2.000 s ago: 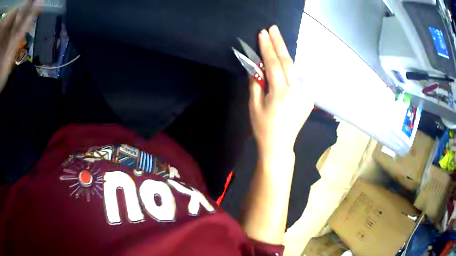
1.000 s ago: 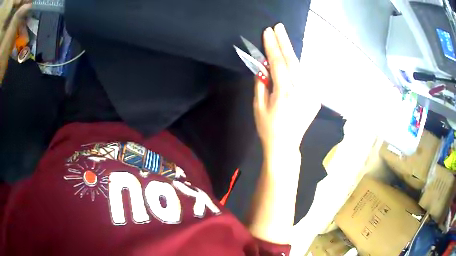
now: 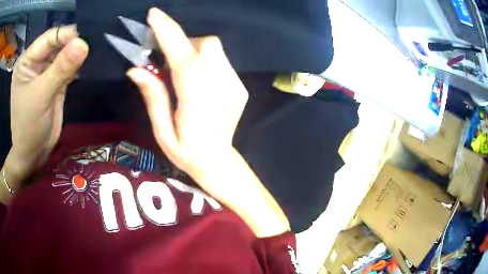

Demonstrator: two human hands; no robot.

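Note:
A large black fabric panel (image 3: 257,32) with a rounded corner lies across the top, partly on the white machine bed (image 3: 364,75). My right hand (image 3: 195,91) holds red-gripped thread snips (image 3: 131,48) over the panel, with the blades apart and pointing up and left. My left hand (image 3: 45,80) is at the panel's left edge, thumb and forefinger pinched together. Whether fabric or thread is between these fingertips is too small to tell. More black cut pieces (image 3: 294,155) lie lower, beside my right forearm.
The sewing machine head (image 3: 439,27) with a blue display is at the upper right. A slim black-handled tool (image 3: 452,47) lies on it. Cardboard boxes (image 3: 393,208) stand at the lower right. A pale yellowish object (image 3: 299,83) lies below the panel's edge.
My right hand has moved left with the snips. My left hand has come in from the upper left edge, its fingertips now pinched. The panel has shifted, showing its rounded corner and the pale object below.

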